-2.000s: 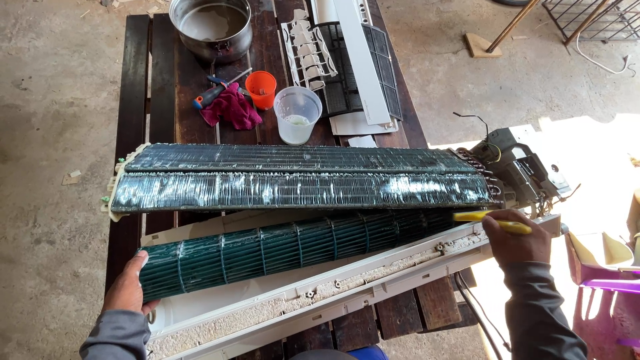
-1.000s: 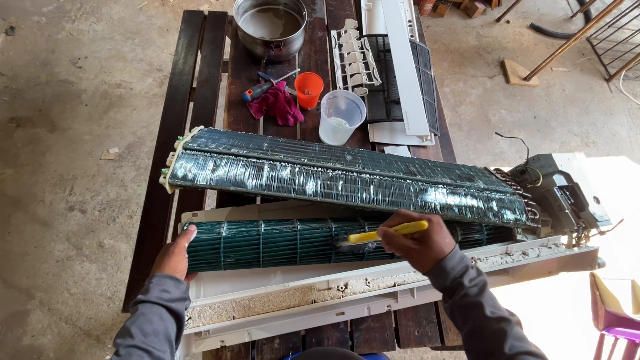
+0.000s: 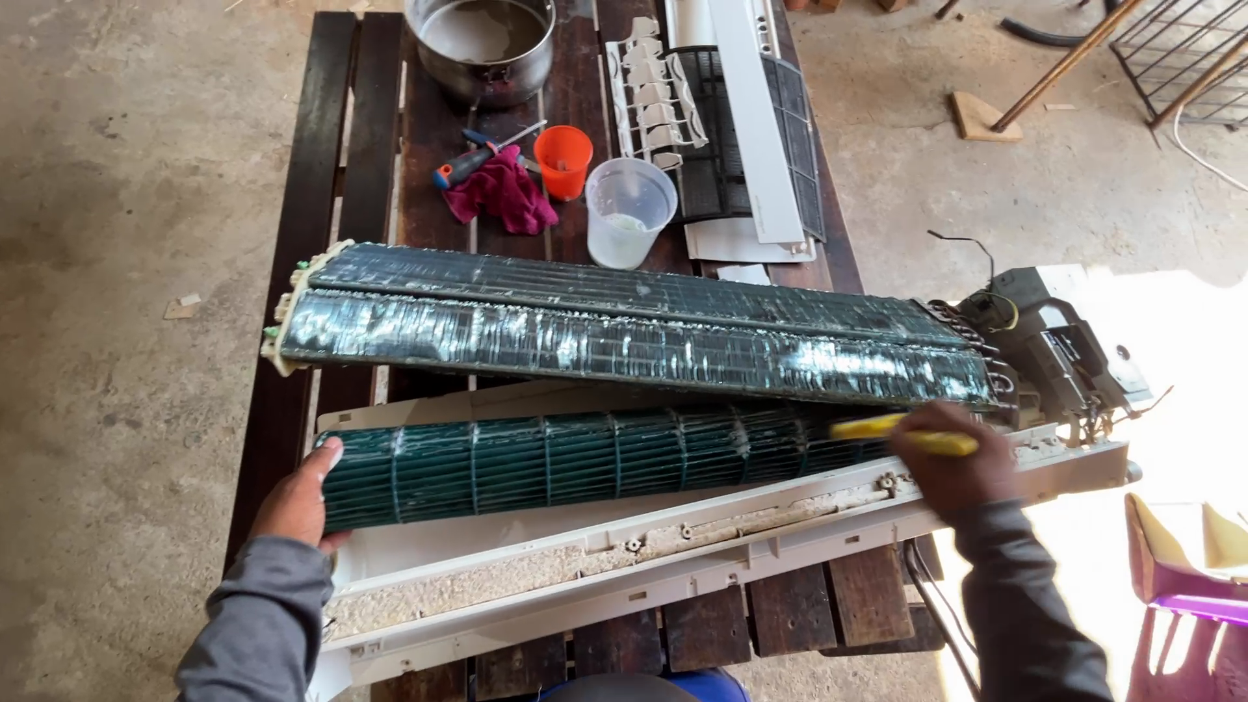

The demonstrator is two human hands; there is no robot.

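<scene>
A long dark green cross-flow blower wheel point(image 3: 575, 456) of an air conditioner lies at a slant over a white plastic housing point(image 3: 546, 575). My left hand point(image 3: 297, 495) grips the wheel's left end. In my right hand point(image 3: 951, 458) is a yellow-handled brush point(image 3: 902, 431), near the wheel's right part; its bristles are blurred against the dark blades. Behind the wheel rests the finned evaporator coil point(image 3: 634, 341), with whitish wet streaks on its fins. At the coil's right end sits a grey electrical and motor unit point(image 3: 1063, 341) with wires.
On the slatted wooden table point(image 3: 370, 175) stand a steel pot point(image 3: 481, 49) with murky liquid, an orange cup point(image 3: 563, 161) and a clear plastic tub point(image 3: 629, 210). Beside them lie a magenta cloth point(image 3: 502, 190), a screwdriver point(image 3: 473, 161), white louvers point(image 3: 648, 93) and mesh filters point(image 3: 712, 136). A purple chair point(image 3: 1194, 585) is at right.
My right hand, with the brush, has moved right along the blower wheel from its middle, where it was one second ago. My left hand stays on the wheel's left end.
</scene>
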